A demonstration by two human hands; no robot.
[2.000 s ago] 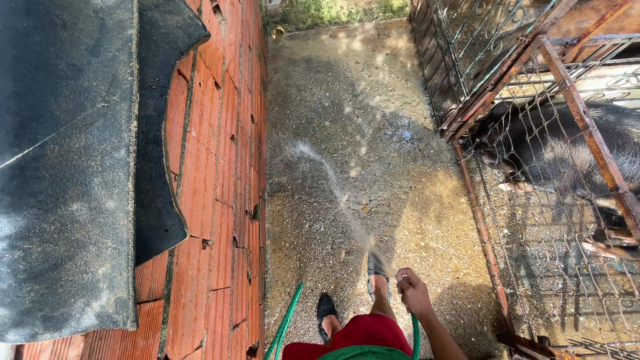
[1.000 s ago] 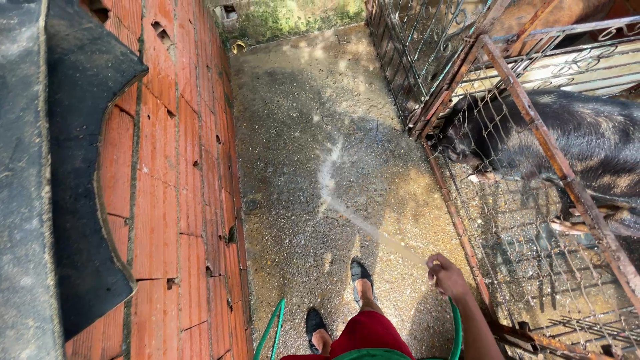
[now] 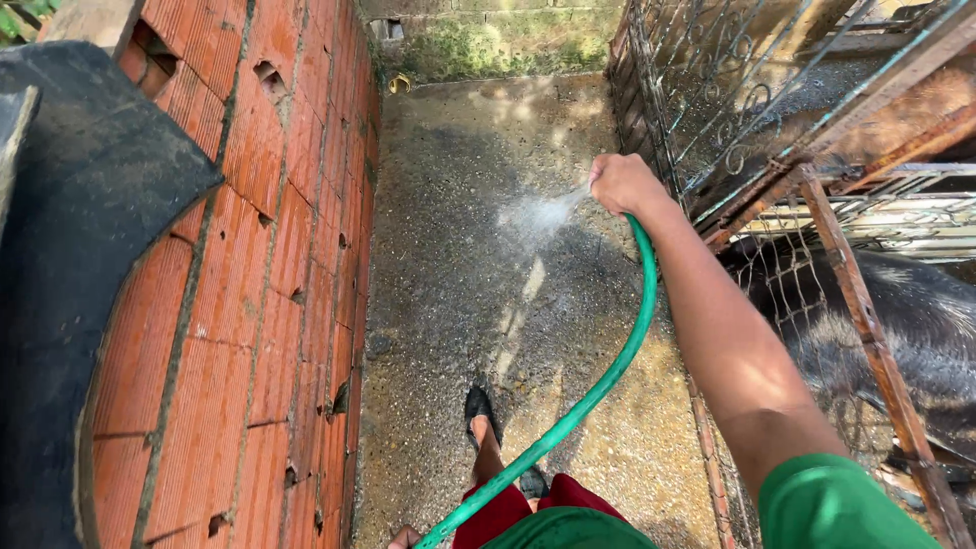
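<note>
My right hand (image 3: 625,185) is closed around the end of a green garden hose (image 3: 591,396), held out at arm's length near the metal fence. A spray of water (image 3: 545,213) leaves it toward the left and lands on the wet pebbled concrete floor (image 3: 457,305). From that hand the hose curves down past my legs to the bottom edge. There my left hand (image 3: 404,537) shows only in part, against the hose; its grip is mostly cut off by the frame.
A red hollow-brick wall (image 3: 244,305) runs along the left, with a dark sheet (image 3: 84,191) over it. A mossy block wall (image 3: 503,42) closes the far end. On the right, behind a rusty metal fence (image 3: 869,328), is a dark-haired animal (image 3: 907,305).
My right hand has moved forward, away from my body, with the hose. The spray now points left instead of forward. My left hand has come into view at the bottom edge.
</note>
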